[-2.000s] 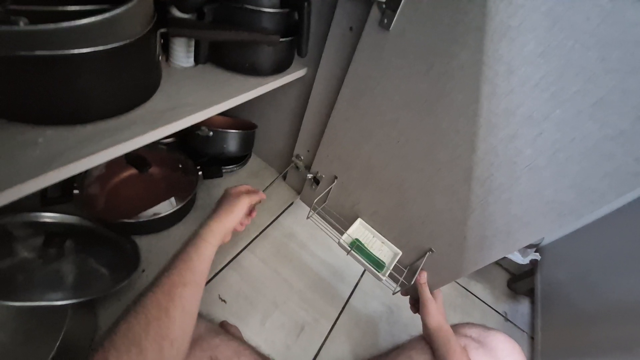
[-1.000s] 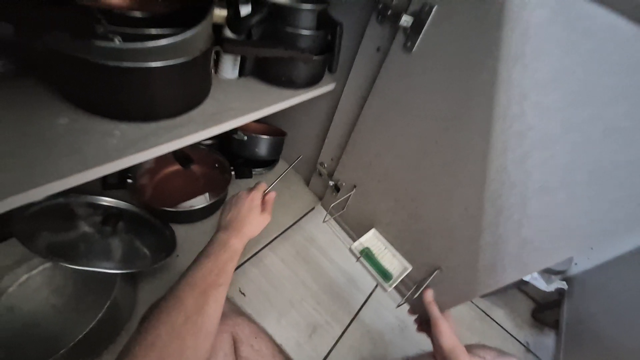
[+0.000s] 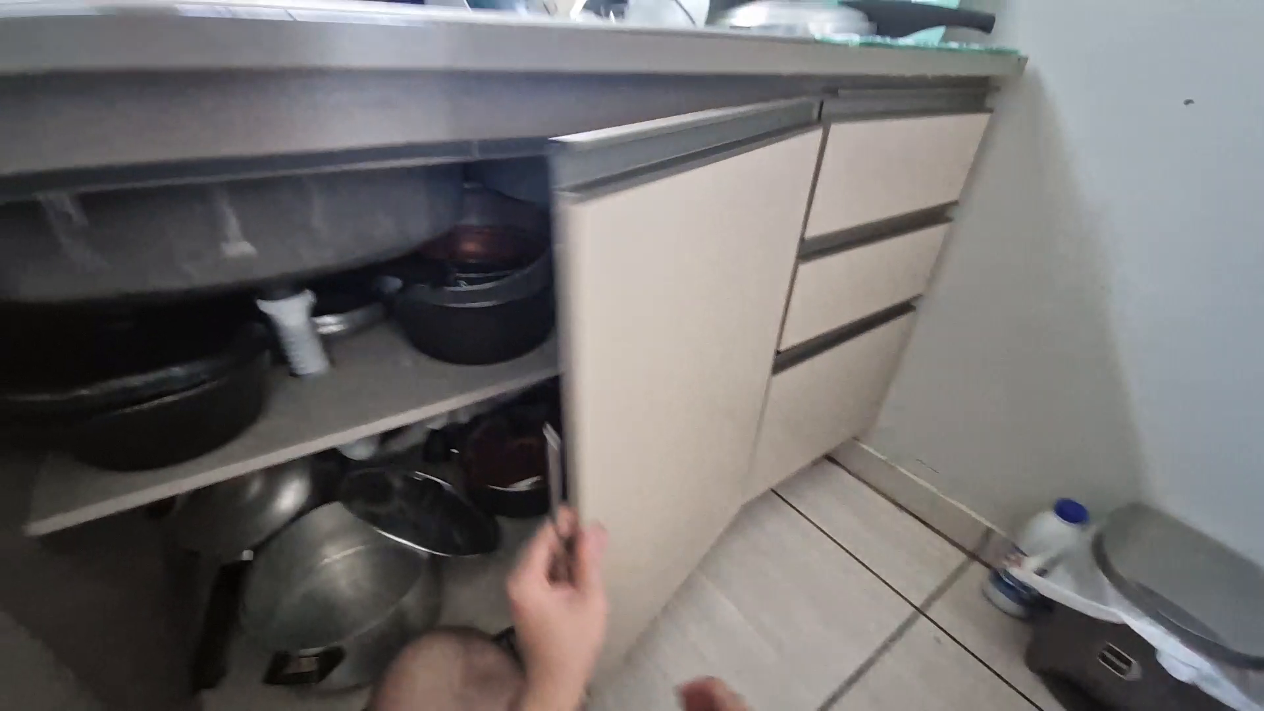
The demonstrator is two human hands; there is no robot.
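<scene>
My left hand is closed around a thin metal tool that points upward; its kind cannot be told. The hand is beside the free edge of a pale cabinet door, which stands partly open. Whether the fingers touch the door is unclear. Only a blurred bit of my right hand shows at the bottom edge, to the right of the left hand. The wire rack from the earlier frames is out of sight.
Dark pots stand on the cabinet shelf. Below are a glass lid and a metal pot. Drawers lie right of the door. A lidded bin and a white bottle stand at the right.
The cabinet door, wide open before, has swung toward the cabinet. My left hand still holds the metal tool. My right hand was at the wire rack on the door. The view has tilted up.
</scene>
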